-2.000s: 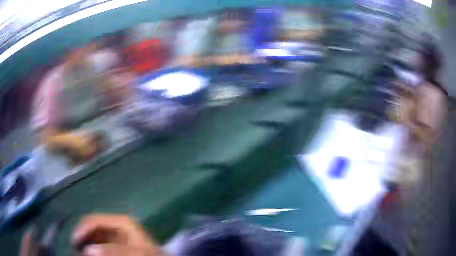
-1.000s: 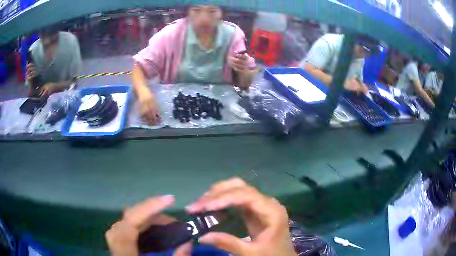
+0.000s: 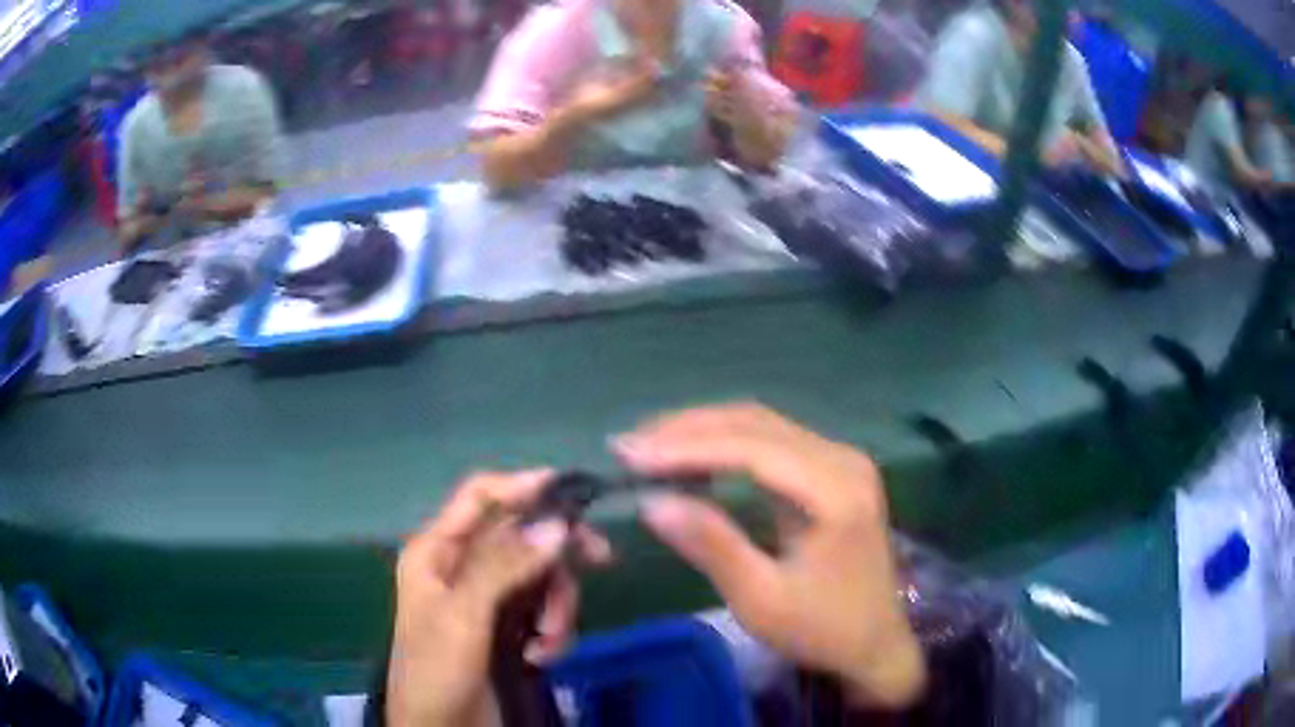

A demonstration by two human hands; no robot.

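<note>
A black curved band [image 3: 523, 639] hangs down from my left hand [image 3: 462, 597], whose fingers are closed on its upper end. A small dark part [image 3: 575, 492] shows at that end, blurred. My right hand [image 3: 788, 547] is to the right, thumb and forefinger close together around a thin dark piece [image 3: 660, 484] that reaches toward the left hand's fingers. Whether this piece is joined to the band cannot be told. Both hands are above the blue parts tray [image 3: 646, 679], which is partly hidden.
A plastic bag of dark parts [image 3: 980, 639] lies right of the tray, then a white pointed tool [image 3: 1065, 605] and a blue cap [image 3: 1226, 562]. Black bands [image 3: 1108, 386] lie on the green conveyor [image 3: 284, 455]. Several people sit opposite.
The view has shifted. My hands are higher, and the band, which lay sideways between both hands, now hangs down from the left one. The right hand is now at its upper end.
</note>
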